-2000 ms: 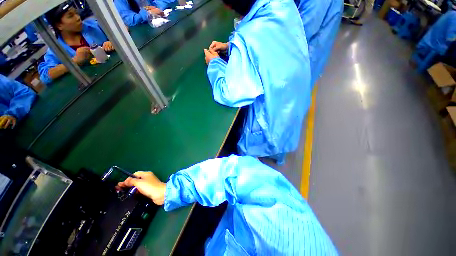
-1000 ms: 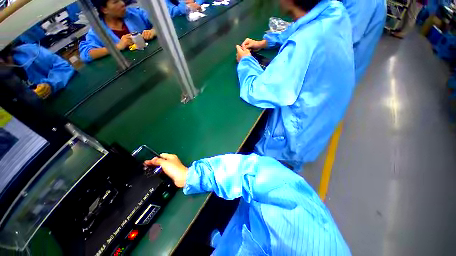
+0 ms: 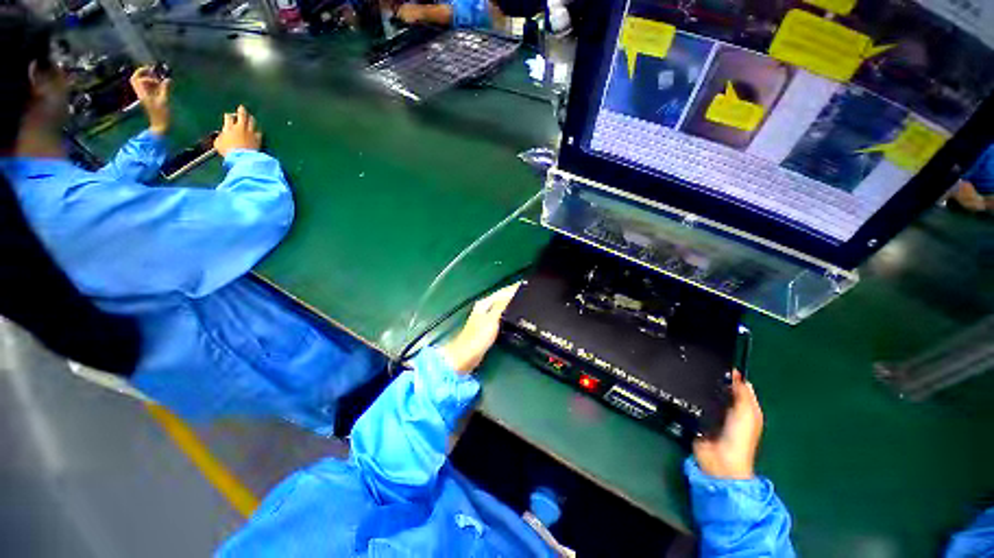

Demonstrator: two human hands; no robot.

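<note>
A flat black press fixture (image 3: 621, 338) lies on the green bench mat, with white lettering, red digits and a glowing red button on its front edge. Small dark and metallic parts sit at the centre of its top, too small to tell apart. My left hand (image 3: 480, 327) holds the fixture's left side. My right hand (image 3: 736, 431) holds its right front corner, just below the metal side handle (image 3: 743, 347). The undersides of my fingers are hidden. A clear acrylic guard (image 3: 698, 253) stands over the fixture's rear.
A large display (image 3: 752, 120) with yellow callouts stands above the guard. A pale hose (image 3: 463, 256) and a black cable run left of the fixture. A seated person in blue (image 3: 142, 229) is at the left, near a dark gridded tray (image 3: 441, 60). A metal upright (image 3: 943, 360) is at right.
The view has swung left, bringing the whole fixture and the display into view. My left hand now shows at the fixture's left side. My right hand has shifted from the handle area to the front corner.
</note>
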